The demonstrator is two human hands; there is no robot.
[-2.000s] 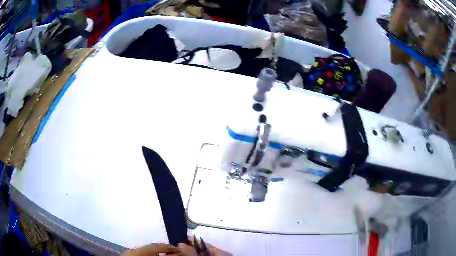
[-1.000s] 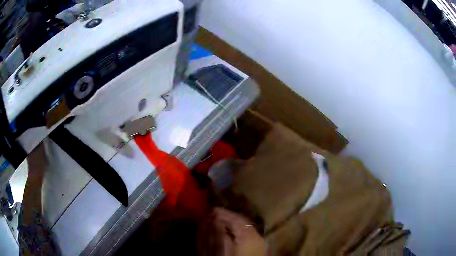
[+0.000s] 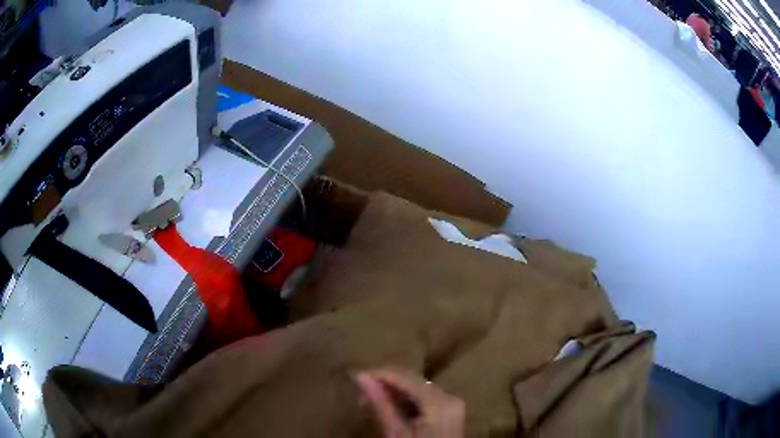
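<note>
A large khaki-brown garment (image 3: 479, 299) lies bunched across the lower middle, its left part reaching the table's front edge. White patches show at its upper edge. One blurred hand, apparently my right hand (image 3: 419, 406), is at the bottom centre against the cloth, fingers pointing left and partly curled. Whether it grips the cloth is unclear. My left hand is not visible. A black curved strip (image 3: 98, 278) with a tapered end hangs from the sewing machine arm (image 3: 128, 111) over the bed at left.
A red cloth strip (image 3: 201, 274) hangs from a metal clip (image 3: 158, 216) over the grey ribbed table edge (image 3: 248, 244). Brown cardboard (image 3: 368, 141) lies behind the garment, beside a large white surface (image 3: 479, 94). A thin cable loops near the edge.
The view has swung right, off the needle area. The brown garment is spread further left, over the table's front edge. The forearm seen at left a second ago is out of sight.
</note>
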